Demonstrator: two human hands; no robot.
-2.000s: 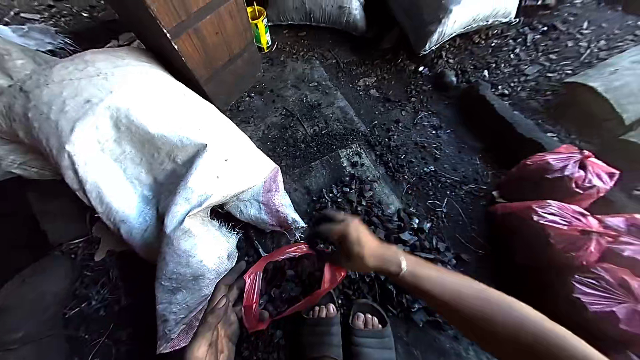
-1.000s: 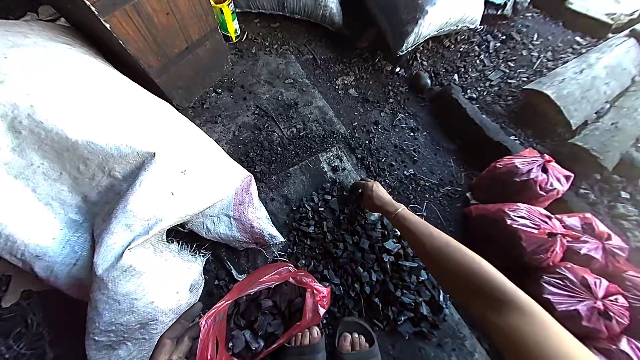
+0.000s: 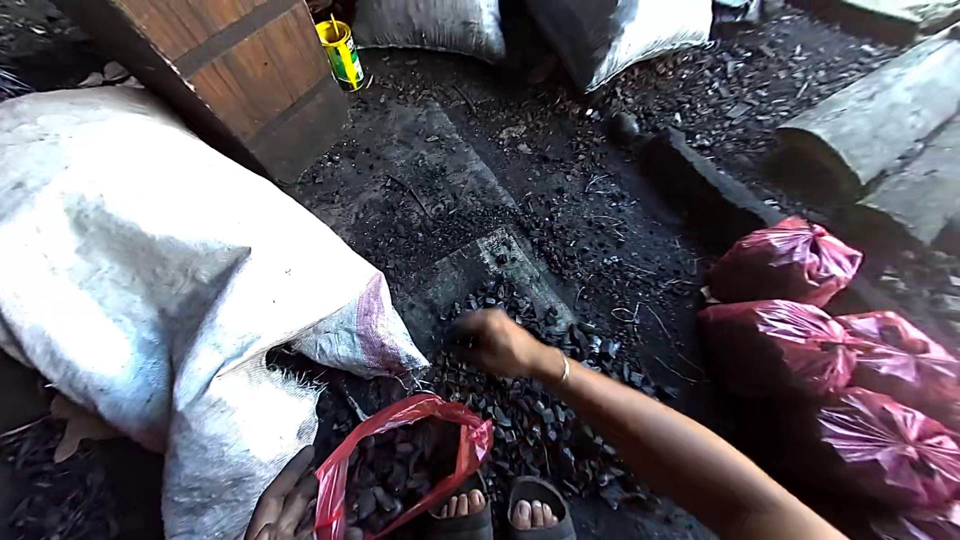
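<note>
My left hand (image 3: 289, 499) is at the bottom, against the left side of an open red plastic bag (image 3: 341, 457) that holds dark charcoal pieces (image 3: 390, 480). Its fingers show partly, so its grip on the bag is unclear. Above and right of the bag, my right hand (image 3: 495, 343) hovers over loose charcoal on the ground (image 3: 540, 427), fingers curled and blurred; whether anything is in them cannot be told. A large white woven sack (image 3: 225, 262) lies at the left, its torn mouth beside the red bag.
Several tied red plastic bags (image 3: 784, 262) stand at the right, near a dark block (image 3: 701, 180) and pale logs (image 3: 885, 112). A wooden panelled piece (image 3: 255, 67), a yellow can (image 3: 341, 56) and more sacks (image 3: 427, 22) are at the top. My sandalled feet (image 3: 536, 514) are below.
My right hand was at the red bag's rim two seconds ago, then reached out to the loose charcoal; now it is closer to the white sack's mouth. My left hand stays beside the bag.
</note>
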